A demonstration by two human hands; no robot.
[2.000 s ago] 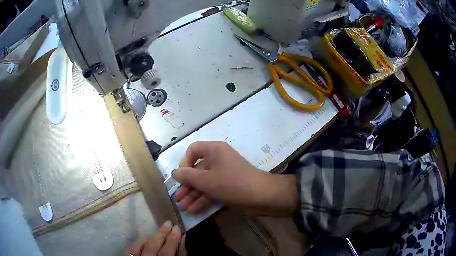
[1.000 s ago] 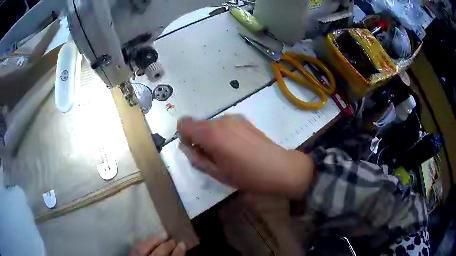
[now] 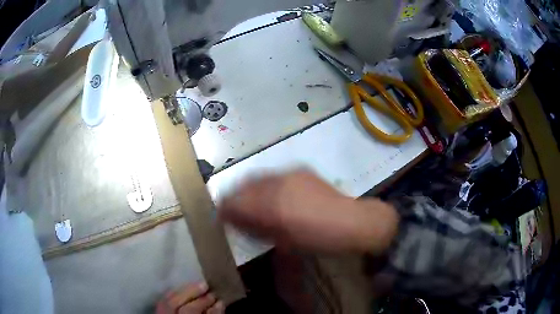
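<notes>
A beige garment panel [image 3: 116, 270] lies left and below the sewing machine head [image 3: 141, 49], with a cross seam and two white tickets on it. A darker brown band [image 3: 196, 221] runs along its right edge, from under the presser foot [image 3: 173, 113] down to the bottom. My left hand [image 3: 190, 300], cut off by the bottom edge, has its fingers curled on the panel beside the band's lower end. My right hand [image 3: 301, 211] is strongly blurred, just right of the band over the table edge; its fingertips and anything in them cannot be made out.
Orange-handled scissors [image 3: 384, 110] lie on the right of the bed [image 3: 264, 80], with a red-handled tool [image 3: 431, 138] beside them. A yellow taped tray [image 3: 457, 86] stands further right. A white oval arm [image 3: 97, 83] hangs left of the needle. Brown cloth lies below my right wrist.
The view has shifted, so the machine and table sit further right. My right hand has moved from beside the band up over the table, then back down near it. My left hand stays at the band's lower end.
</notes>
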